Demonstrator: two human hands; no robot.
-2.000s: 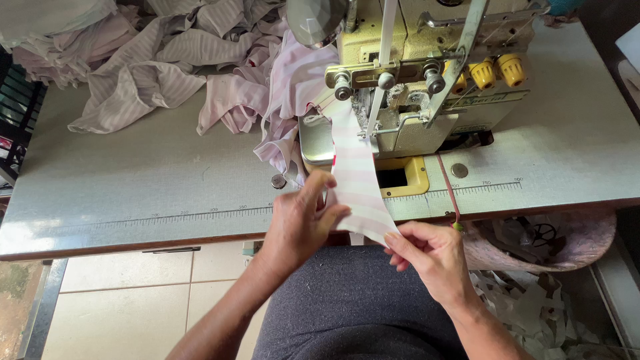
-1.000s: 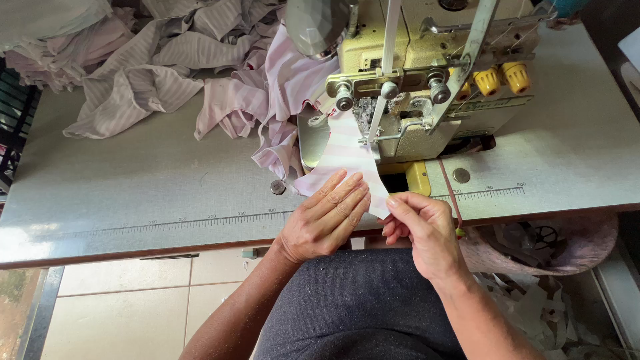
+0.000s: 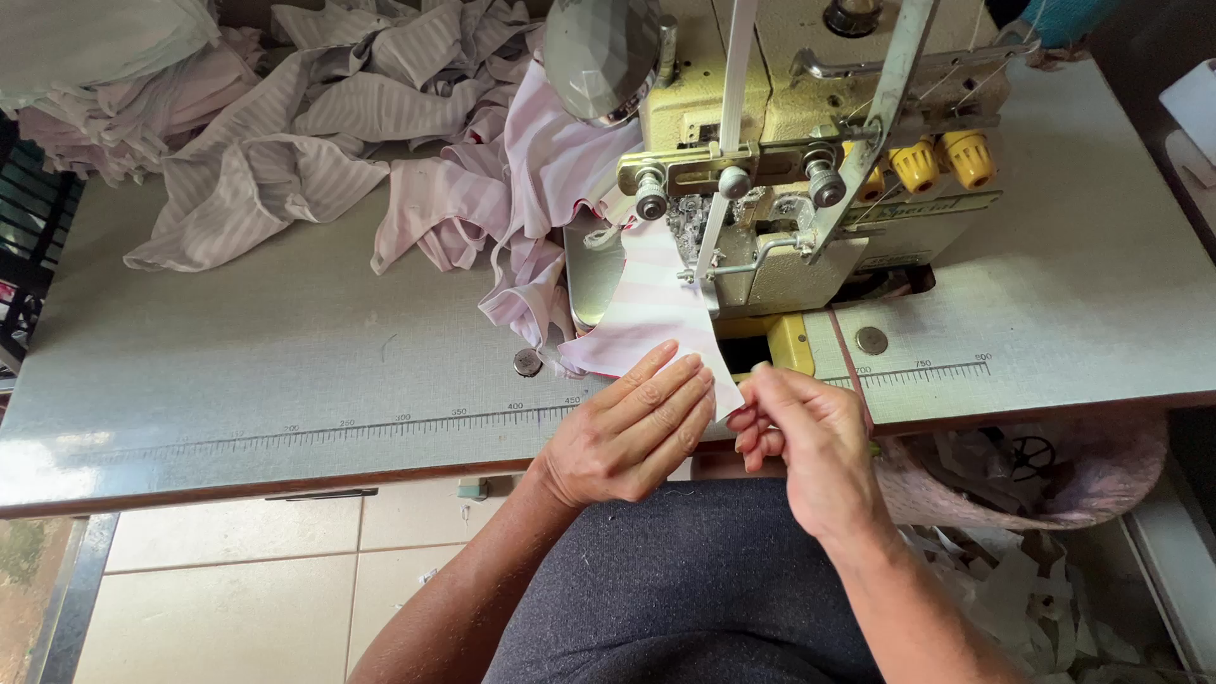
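Note:
A pale pink-and-white striped fabric piece (image 3: 655, 304) runs from the presser area of an overlock sewing machine (image 3: 807, 256) to the table's front edge. My left hand (image 3: 632, 423) lies flat on its lower part, fingers extended and close together. At the fabric's lower right corner, the thumb and fingers of my right hand (image 3: 803, 427) are bent together; the corner touches the fingertips. A narrow white elastic band (image 3: 727, 114) comes down through the metal guide to the machine's front. The stitching point itself is hidden by machine parts.
Striped garment pieces (image 3: 446, 199) lie heaped left of the machine, with a folded fabric stack (image 3: 142, 104) at the far left. A ruler scale (image 3: 456, 418) runs along the table's front edge. Below the table on the right hangs a cloth-lined scrap holder (image 3: 1054, 475), above fabric scraps (image 3: 1026, 589).
My left hand has gone from gripping the fabric's left edge to lying flat on it. The fabric's lower left part now spreads out to the left. My right hand has stayed near the right corner.

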